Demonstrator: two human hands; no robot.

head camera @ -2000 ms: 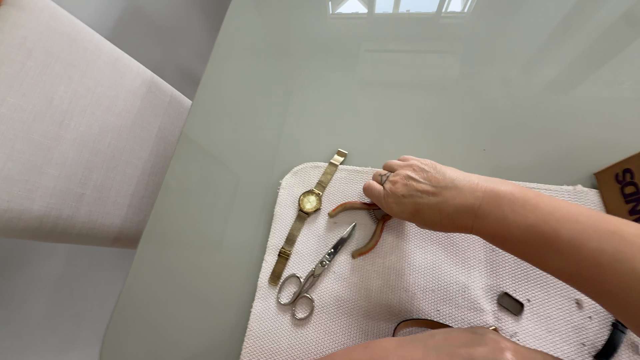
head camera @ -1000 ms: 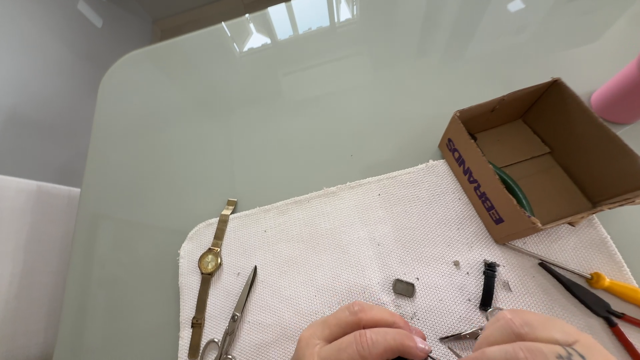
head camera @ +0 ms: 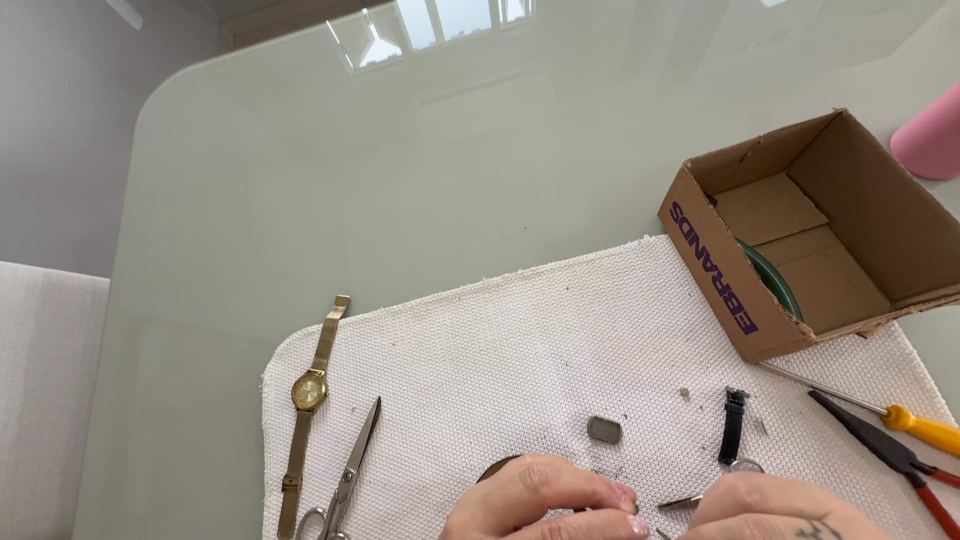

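Fingers of my left hand (head camera: 551, 499) pinch a small dark piece, mostly hidden, at the bottom edge. The curved edge of a brown strap (head camera: 496, 466) shows behind them. My right hand (head camera: 772, 510) grips a small metal tool (head camera: 679, 504) with two pointed tips, apart and facing the left hand; its handles are hidden. Just above the hands lies a grey rectangular metal piece (head camera: 604, 430). A black watch strap (head camera: 732, 427) with a buckle lies above my right hand. Farther left are a gold mesh-band watch (head camera: 309, 390) and metal scissors (head camera: 349, 480).
White textured cloth (head camera: 480, 337) lies on the glossy table (head camera: 375, 187). An open cardboard box (head camera: 709, 262) holding a green curved object (head camera: 772, 281) overlaps it. Right are a yellow-handled screwdriver (head camera: 922, 429), red-handled pliers (head camera: 885, 442) and a pink cylindrical object (head camera: 930, 139).
Two seconds ago my right hand was at brown-handled pliers beside the scissors; those pliers are gone from that spot. Both hands are now close together at the bottom edge. The view has shifted markedly.
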